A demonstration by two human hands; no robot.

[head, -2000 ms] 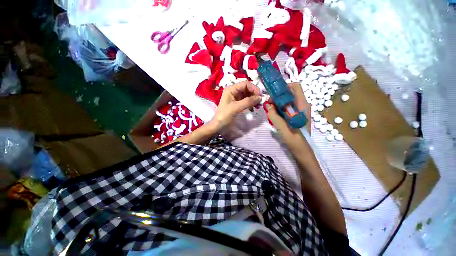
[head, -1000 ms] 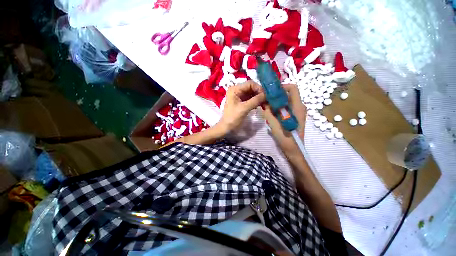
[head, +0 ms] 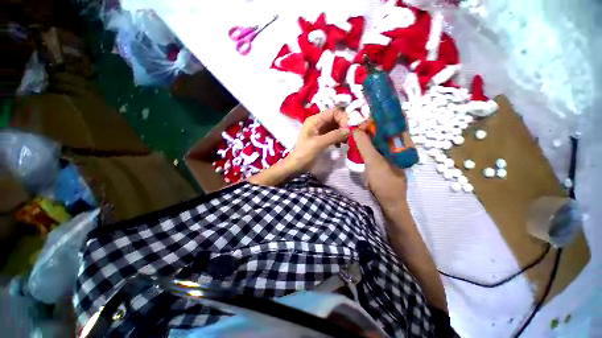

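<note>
My right hand (head: 385,173) holds the teal hot glue gun (head: 384,105), its dark nozzle pointing away from me over the heap. The fingers of the same hand also touch a small red Santa hat with a white brim (head: 355,153), which hangs below the fingertips. My left hand (head: 310,145) pinches at the hat's upper end, its fingertips meeting the right ones; a small white bit shows there, too blurred to name. A heap of mini Santa hats (head: 333,66) lies beyond the hands. White pompoms (head: 439,122) lie in a pile to the right.
Pink scissors (head: 244,38) lie left of the heap. An open carton (head: 201,162) of red-and-white pieces stands below the table edge. A cardboard sheet (head: 521,191) on the right bears stray pompoms, a translucent round thing (head: 551,220) and a black cord (head: 492,284). A clear bag (head: 538,49) is at the far right.
The whole view has shifted, so the table things sit further right and lower. The red hat with its white brim now shows below my fingertips. The glue gun stays in my right hand.
</note>
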